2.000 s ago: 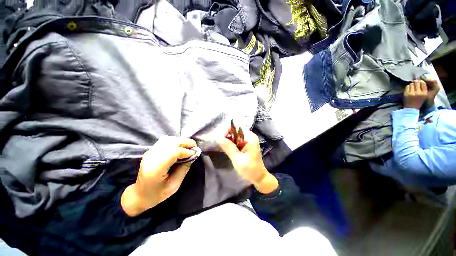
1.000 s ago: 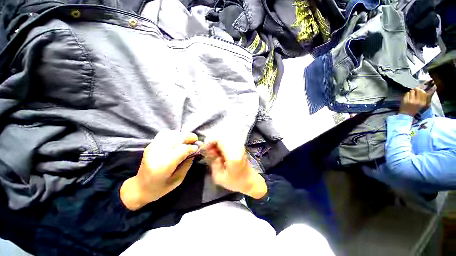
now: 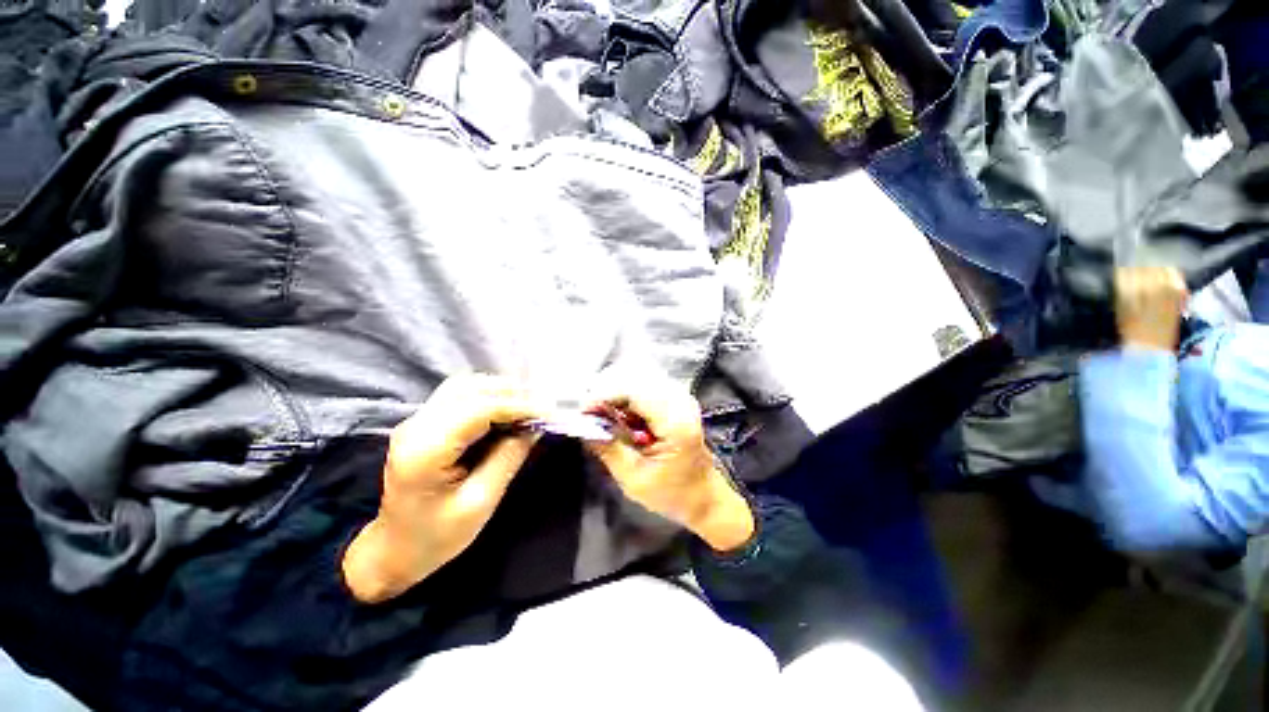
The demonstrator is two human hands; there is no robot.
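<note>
A dark grey denim jacket [image 3: 376, 237] lies spread before me with its paler inside up, its front strip with brass-coloured buttons along the far edge. My left hand [image 3: 452, 473] pinches a seam of the jacket near its close edge. My right hand [image 3: 668, 466] is beside it, fingertips at the same pinched bit of cloth. Red-handled thread snips [image 3: 637, 429] show partly inside my right fist; their points are hidden or blurred.
Dark garments with yellow embroidery [image 3: 856, 84] are heaped at the back. The white table [image 3: 863, 306] shows right of the jacket. At right, a person in a light blue sleeve [image 3: 1148, 445] handles a grey and blue garment [image 3: 1127, 132].
My right hand has come in against my left fingertips at the seam, and the snips' points no longer show upright. The other person's garment has been lifted and shifted, baring more table.
</note>
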